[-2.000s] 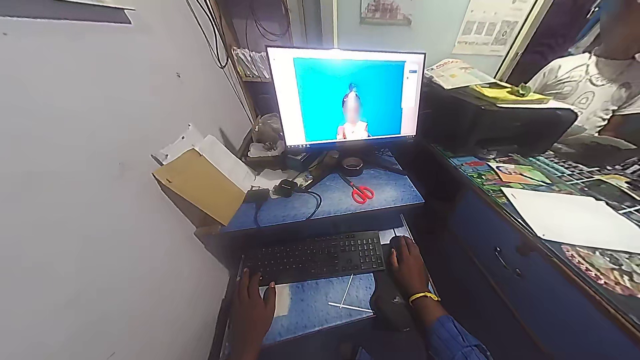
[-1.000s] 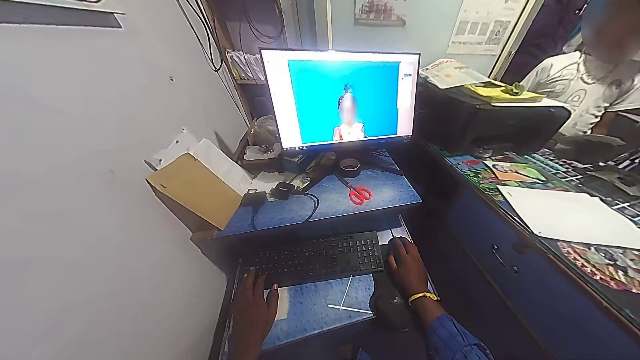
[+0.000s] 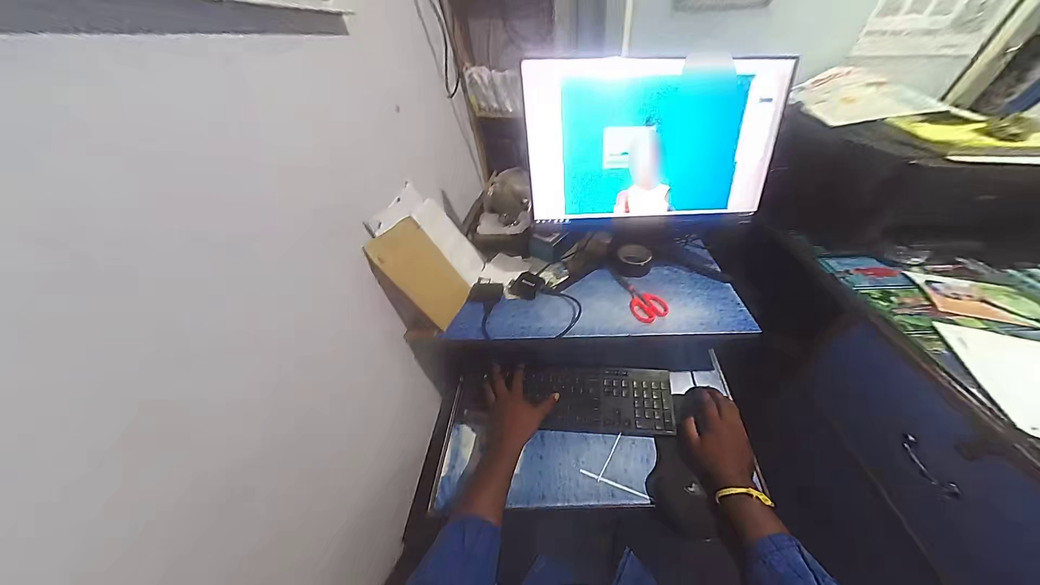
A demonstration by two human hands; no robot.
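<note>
A black computer keyboard (image 3: 605, 400) lies on the pull-out shelf of a blue-topped desk. My left hand (image 3: 515, 410) rests over its left end, fingers spread on the keys. Beside the keyboard's right end, my right hand (image 3: 718, 435) covers a dark computer mouse (image 3: 695, 400), a yellow band on its wrist. Below that hand is a black mouse pad (image 3: 682, 491). Above the keyboard stands a lit monitor (image 3: 658, 138) showing a picture of a person against blue, with a small pale box over it.
Red-handled scissors (image 3: 648, 307), a roll of black tape (image 3: 633, 259) and a black cable with adapters (image 3: 528, 285) lie on the upper desktop. A brown cardboard piece (image 3: 422, 272) leans by the left wall. Thin white strips (image 3: 615, 485) lie below the keyboard. A drawer cabinet (image 3: 886, 406) stands right.
My left hand has moved from the keyboard's lower left edge up onto the keys. A small pale box has appeared on the monitor. The other person at the right is out of view.
</note>
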